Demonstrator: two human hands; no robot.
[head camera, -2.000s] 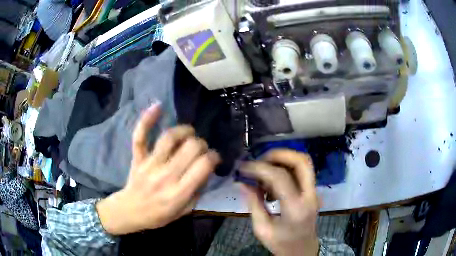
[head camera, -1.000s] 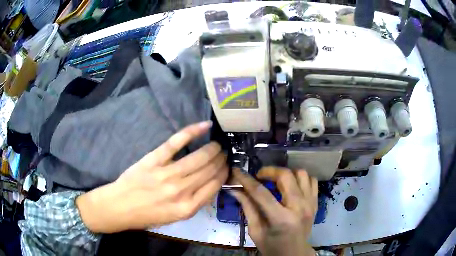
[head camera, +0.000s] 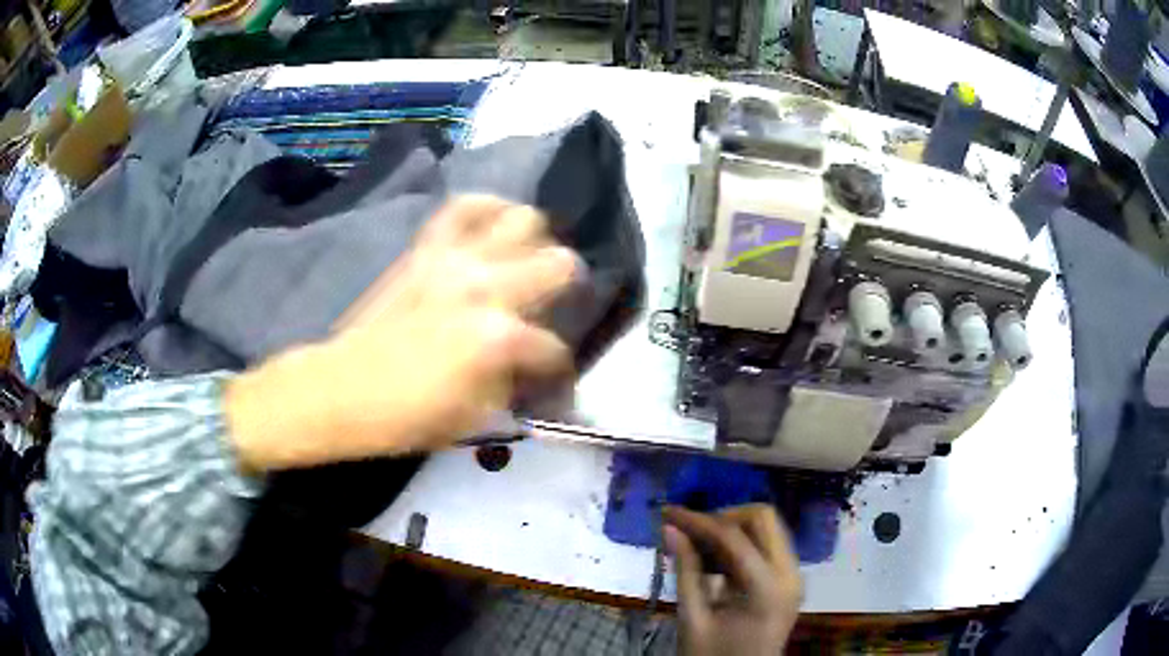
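Note:
The grey garment piece (head camera: 301, 263), with black parts, lies bunched on the table left of the overlock machine (head camera: 759, 244). My left hand (head camera: 423, 340) is blurred; its curled fingers hold the garment's right end, off the needle area. My right hand (head camera: 737, 577) is low in front of the machine, with finger and thumb pinched on a thin dark tool (head camera: 658, 577), perhaps thread snips. The presser foot area shows no cloth under it; its details are too blurred to tell.
The blue plastic tray (head camera: 628, 500) sits at the table's front, below the machine, with dark lint nearby. Plaid cloth (head camera: 372, 103) lies behind the garment. Dark grey cloth (head camera: 1113, 346) hangs at the right. Thread cones stand behind the machine.
My left hand and the garment have moved left, away from the machine's needle area. My right hand has moved down, away from the needle area. The view has shifted, showing more table.

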